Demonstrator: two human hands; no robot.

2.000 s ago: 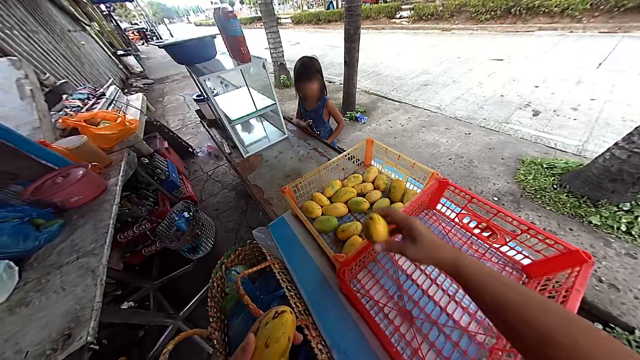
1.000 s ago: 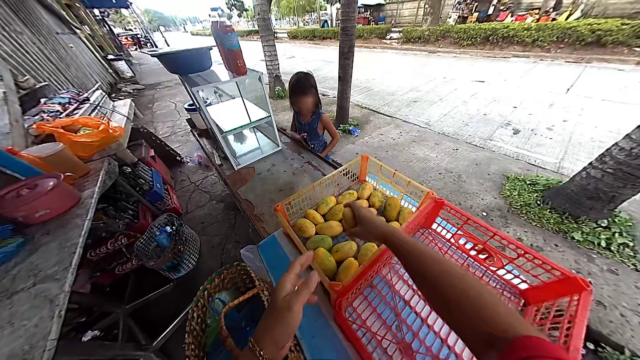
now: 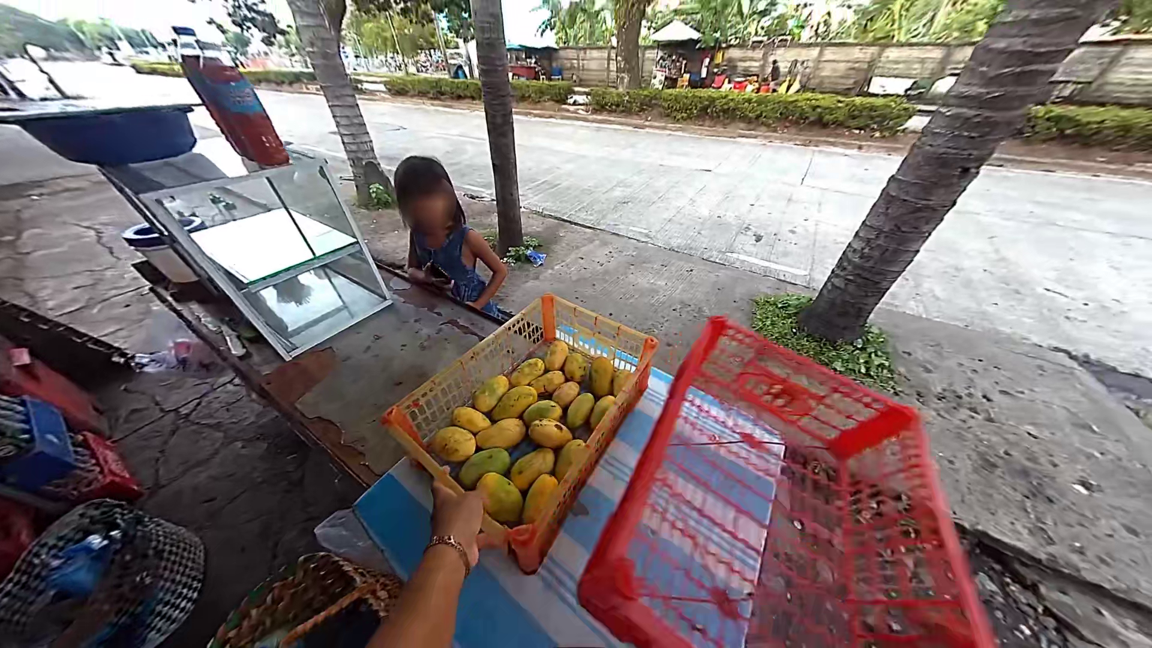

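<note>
My left hand [image 3: 457, 520], with a bracelet at the wrist, grips the near left rim of a yellow plastic crate [image 3: 450, 382] with orange corners. Many yellow and greenish mangoes [image 3: 502, 434] lie in the crate. It rests on a blue and white striped cloth [image 3: 513, 598]. To its right a red plastic crate [image 3: 621, 540] is tilted and somewhat blurred, and no mangoes show in it. My right hand is out of view.
A glass display case [image 3: 270, 261] stands on the table at the left, with a blue basin [image 3: 112, 135] and a bottle of red liquid [image 3: 236, 108] above it. A person [image 3: 450, 243] stands at the table's far edge. A woven basket [image 3: 297, 594] is at the lower left.
My left hand has moved from over the woven basket to the yellow crate's rim. The right hand has left the mangoes and the view. The red crate has tilted away from the yellow one.
</note>
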